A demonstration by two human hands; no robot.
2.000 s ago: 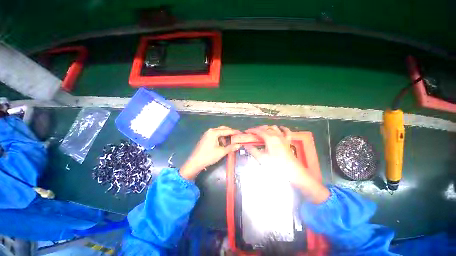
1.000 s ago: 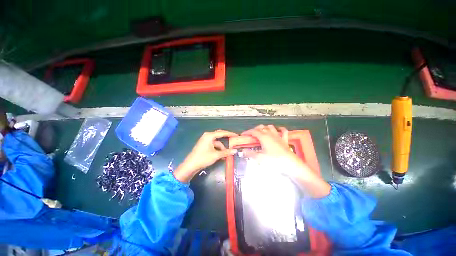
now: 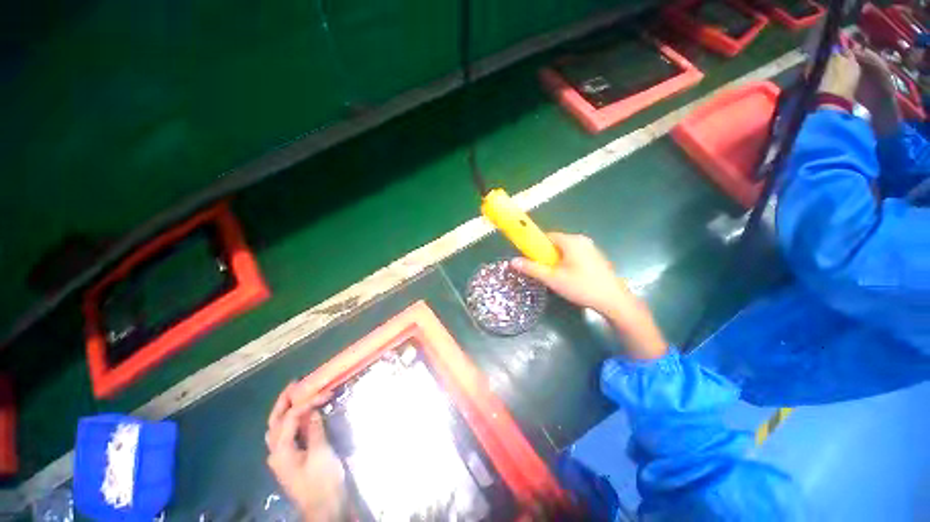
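Observation:
The tablet assembly (image 3: 393,428) lies in a red foam tray (image 3: 474,382) at the lower middle, its silver area glaring white. My left hand (image 3: 306,454) is at the tray's left upper corner, fingers curled over the edge; whether it holds a small part is hidden. My right hand (image 3: 581,275) is closed around the lower part of the yellow electric screwdriver (image 3: 518,226), whose cord runs up. The driver's tip is hidden. The round dish of screws (image 3: 505,297) is just left of and below my right hand.
A blue bin (image 3: 125,467) with white parts is at lower left. Red trays with tablets (image 3: 175,296) stand on the green conveyor beyond the pale rail (image 3: 408,267). An empty-looking red tray (image 3: 729,138) is on the bench at right, near another worker's blue sleeve (image 3: 851,204).
The view has swung to the right. My right hand has left the tablet and taken hold of the screwdriver. My left hand remains at the tray's corner. The parts pile is out of view.

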